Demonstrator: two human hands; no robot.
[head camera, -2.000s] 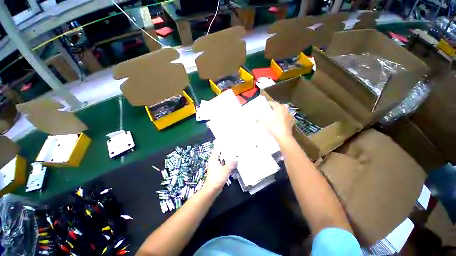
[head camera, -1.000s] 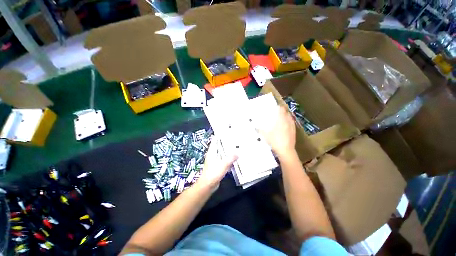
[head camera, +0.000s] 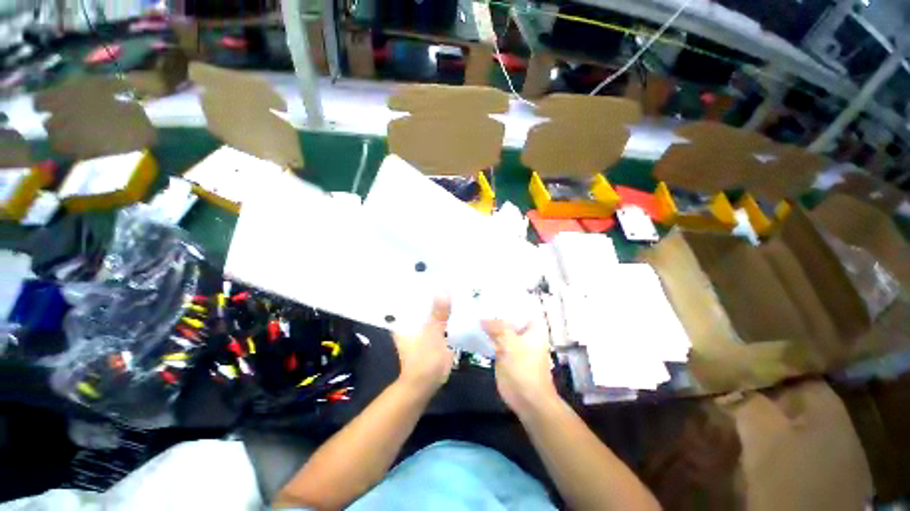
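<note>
My left hand (head camera: 425, 347) and my right hand (head camera: 518, 357) are side by side at the centre, thumbs on top. They hold flat white insert cards (head camera: 329, 255) with small dark holes, fanned out above the bench and partly over the belt. More white insert cards (head camera: 624, 324) lie in an uneven stack on the right. Batteries (head camera: 473, 358) show only in small bits under the held cards; the rest of the heap is hidden. An open yellow retail box (head camera: 574, 207) stands behind, its brown lid up. Another box behind the cards is partly covered.
AV cables (head camera: 284, 349) and a crinkled clear bag (head camera: 140, 289) lie on the left. A blue bin (head camera: 40, 304) is far left. Brown cartons (head camera: 748, 289) and a creased brown flap (head camera: 798, 449) are at right. More open boxes line the green belt.
The view has turned left. Both hands have moved left from the stack with insert cards, which are now fanned out over the batteries. The other cards stay stacked at right.
</note>
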